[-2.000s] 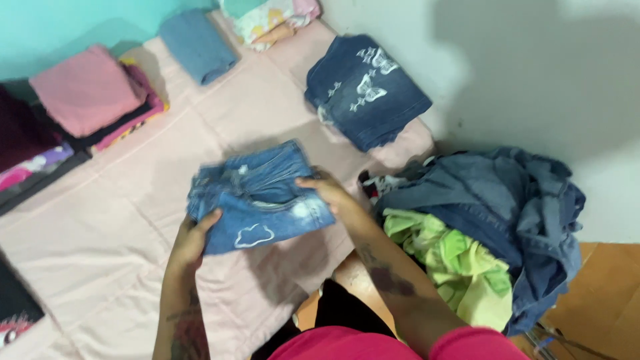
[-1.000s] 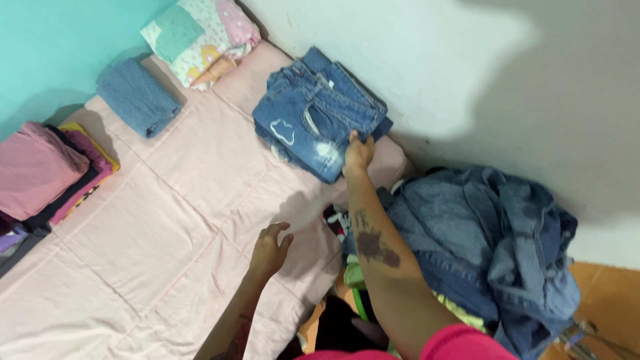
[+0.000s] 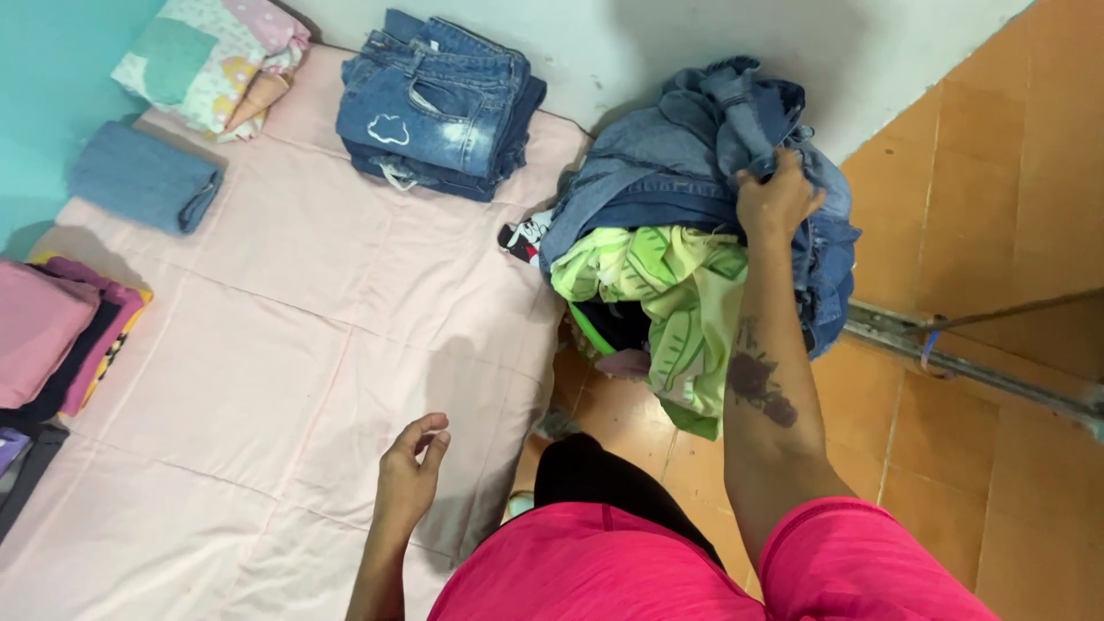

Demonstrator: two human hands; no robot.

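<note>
My right hand (image 3: 779, 200) grips a blue denim garment (image 3: 733, 129) on top of the heaped laundry at the right of the bed. Below that hand, a green leaf-print cloth (image 3: 681, 293) hangs down the front of the heap. My left hand (image 3: 412, 470) hovers over the bed's near right part, fingers apart and holding nothing. Folded jeans (image 3: 431, 103) with a white cloud outline lie on other folded denim at the bed's far corner, by the wall.
The bed's pink cover (image 3: 250, 371) bears a folded blue denim piece (image 3: 145, 177), a patterned bundle (image 3: 211, 65) and a stack of folded pink and dark clothes (image 3: 52, 336) on the left. A metal bar (image 3: 992, 366) crosses the tiled floor (image 3: 957, 224) at the right.
The cloud-outline jeans, in both hands at first, were laid on the folded denim near the wall. My right hand has since moved from them to the denim heap. The view has shifted right.
</note>
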